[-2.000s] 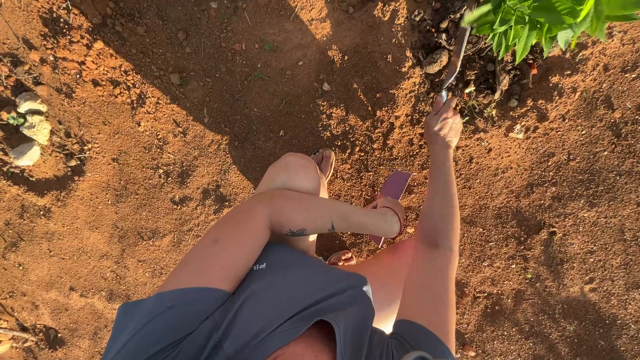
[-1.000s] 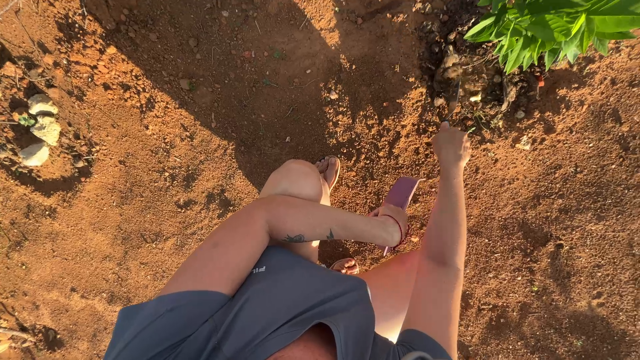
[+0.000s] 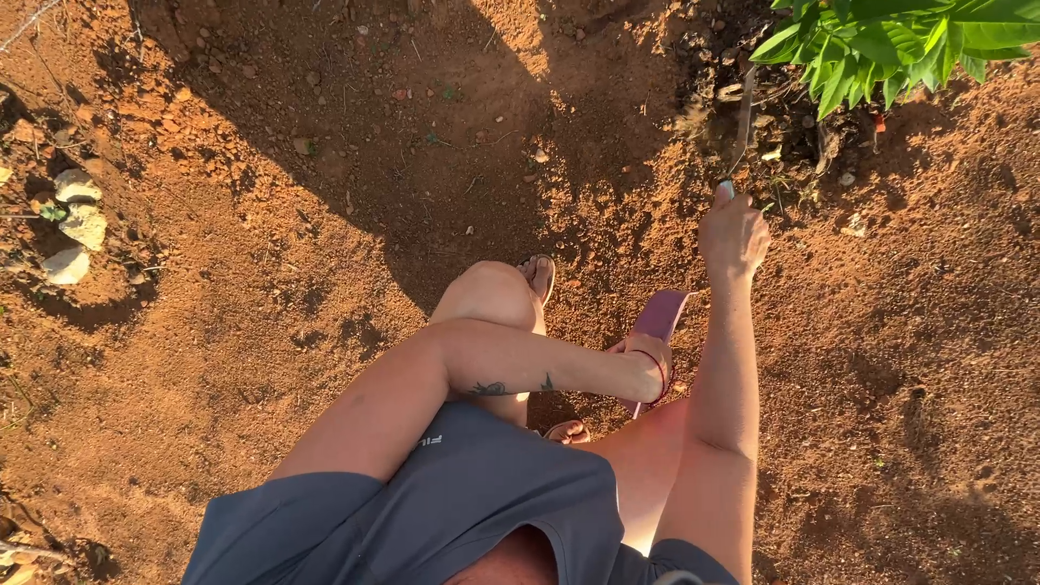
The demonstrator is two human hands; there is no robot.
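Note:
My right hand [image 3: 735,236] is closed around the light-coloured handle of a hand tool with a narrow metal blade [image 3: 745,118], probably a trowel. The blade points away from me over dark soil and dry debris, just left of a leafy green plant [image 3: 894,49]. My left hand [image 3: 646,366], with a red cord at the wrist, grips a flat purple object [image 3: 665,313] whose kind I cannot tell. It is held beside my right forearm, and my left forearm crosses in front of my bent knee. My left fingers are mostly hidden.
Reddish, gravelly soil [image 3: 244,406] surrounds me, partly in shadow. Several pale stones [image 3: 84,226] lie around a small seedling [image 3: 53,213] at the far left. My sandalled feet [image 3: 540,276] are close below my hands. A dry stick [image 3: 32,552] lies at the lower left.
My right hand has drawn back a little toward my body from where it was two seconds ago, with the tool still in it. My left hand has stayed in nearly the same place.

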